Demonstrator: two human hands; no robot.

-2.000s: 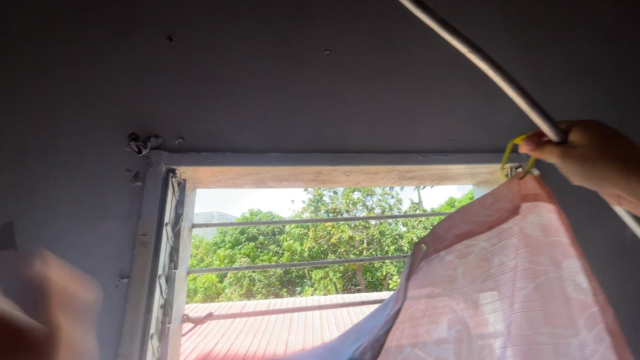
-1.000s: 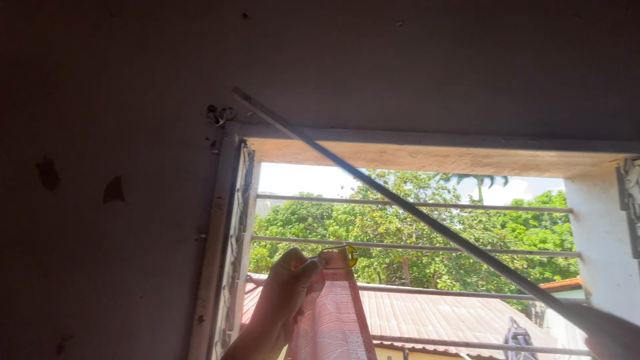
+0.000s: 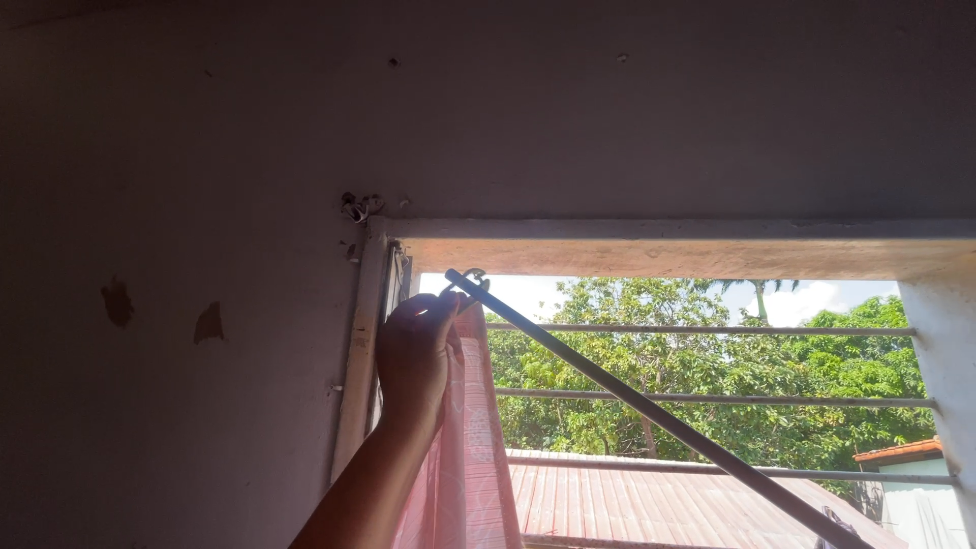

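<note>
My left hand point(image 3: 415, 347) is raised at the upper left corner of the window, its fingers closed on the top of a pink patterned curtain point(image 3: 476, 427) that hangs down below it. A small curtain ring point(image 3: 476, 274) shows at the fingertips. The end of a long dark curtain rod point(image 3: 610, 381) lies against this ring and the fingers; whether it passes through the ring I cannot tell. From there the rod slants down to the lower right and leaves the view. My right hand is out of view.
The concrete window frame point(image 3: 656, 229) surrounds several horizontal metal bars point(image 3: 709, 330). Louvre hardware point(image 3: 396, 274) lines its left side. A cluster of wire or cord point(image 3: 361, 207) sticks out by the upper left corner. Outside are trees and a corrugated roof point(image 3: 595, 499).
The rod's free end, left of and above the curtain top one second ago, now meets the ring at my left fingers. My right hand, seen at the right in both earlier frames, has left the view.
</note>
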